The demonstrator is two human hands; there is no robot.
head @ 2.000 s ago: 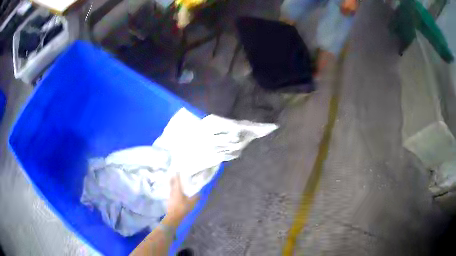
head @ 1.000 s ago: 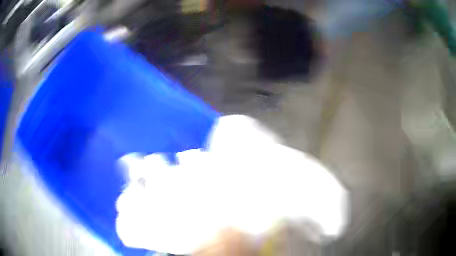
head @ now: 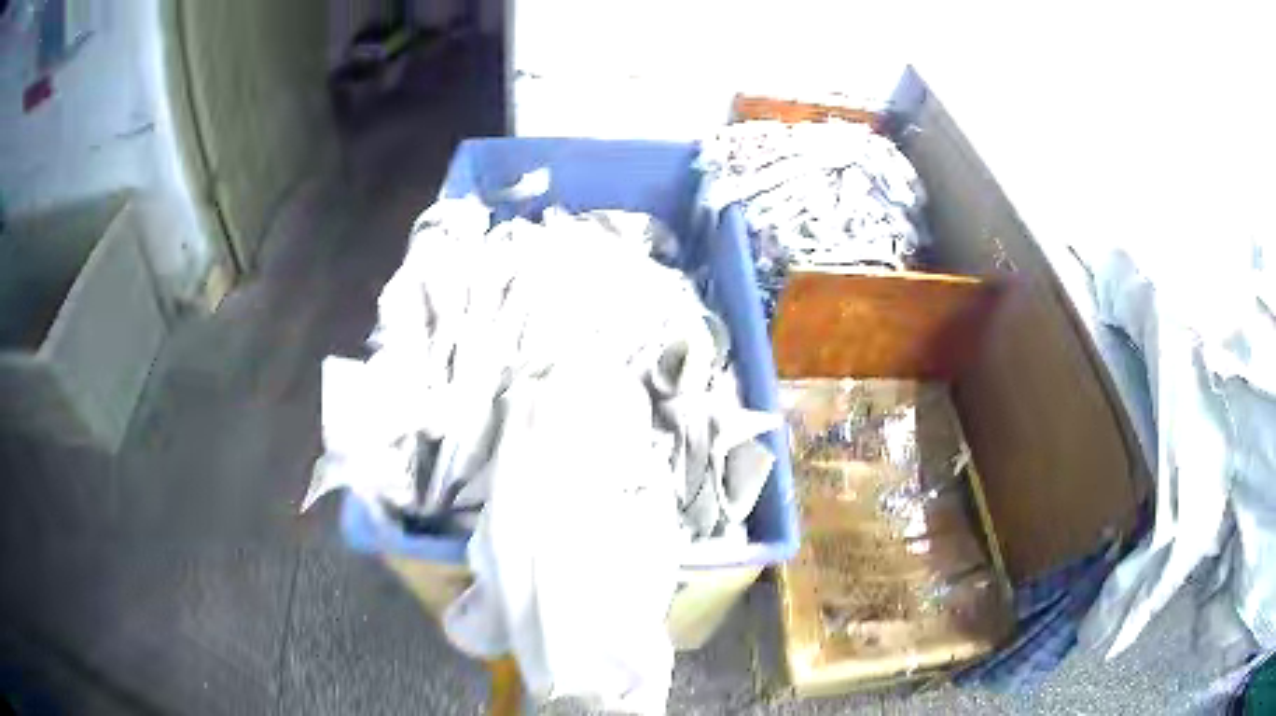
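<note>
White and pale grey cloth (head: 560, 322) is heaped in a blue bin (head: 760, 378). A long, overexposed piece hangs over the bin's near rim down to the bottom of the picture. A small orange-brown patch (head: 504, 685) shows at the bottom edge beside this piece. It may be part of my left hand, but it is cut off and blurred, so its grip cannot be told. My right hand is not in view.
Right of the bin stands a brown wooden box (head: 896, 671) with divisions; shredded-looking cloth (head: 826, 189) fills its far part. Pale cloth (head: 1203, 420) hangs at far right. A grey open container (head: 105, 329) and a doorway (head: 420, 140) are at left.
The view has swung from the nearly empty blue bin and yellow floor line to a cloth-filled blue bin beside a wooden box. The hand on the white cloth is now mostly out of view.
</note>
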